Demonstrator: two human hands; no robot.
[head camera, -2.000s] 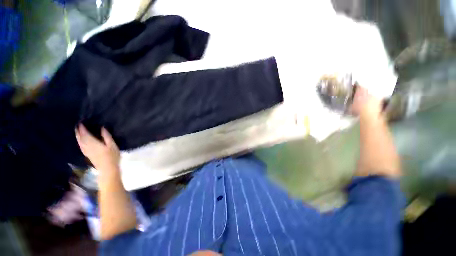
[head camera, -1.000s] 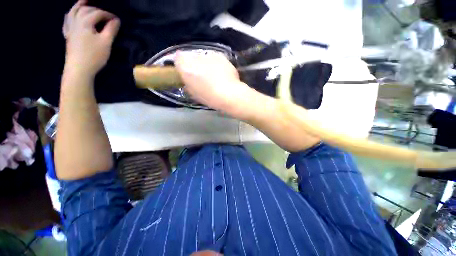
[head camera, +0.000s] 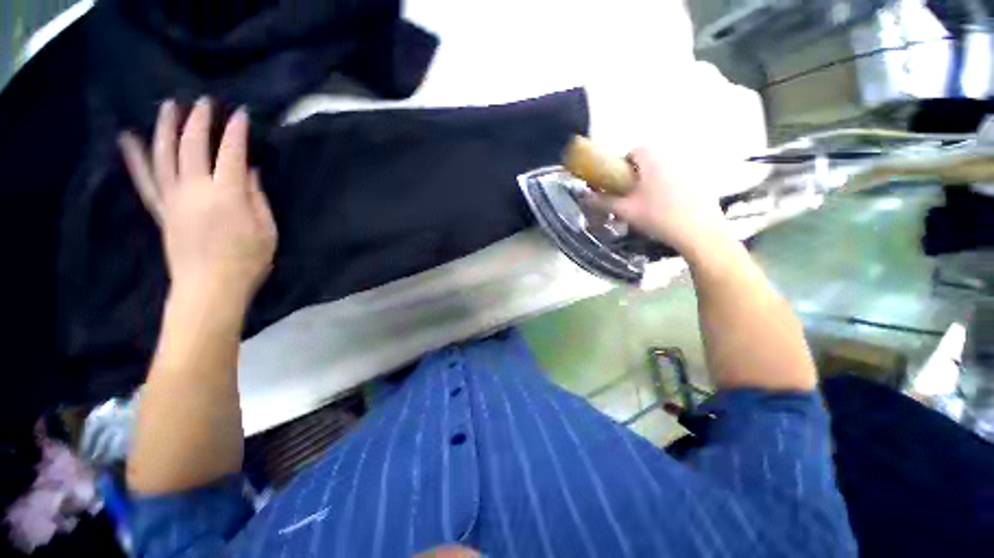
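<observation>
A black garment (head camera: 131, 262) covers the left of the white ironing table, with one sleeve (head camera: 425, 180) laid flat towards the right and its straight cuff end near the middle. My left hand (head camera: 213, 202) lies flat on the garment with fingers spread, holding nothing. My right hand (head camera: 654, 202) grips the tan wooden handle of the steam iron (head camera: 578, 231). The iron is at the sleeve's cuff end, by the table's front edge, its pointed tip towards the upper left. Whether its sole touches the cloth cannot be told.
The white table cover (head camera: 534, 49) extends behind and right of the sleeve. A tan hose (head camera: 926, 171) and dark cord trail right from the iron. A pink cloth (head camera: 55, 490) is at the lower left. Black cloth (head camera: 910, 469) lies at the lower right, beside the green floor (head camera: 610, 338).
Since one second ago the iron in my right hand has moved right, off the garment's middle to the cuff end. My left hand's fingers are now spread flat. The view has shifted.
</observation>
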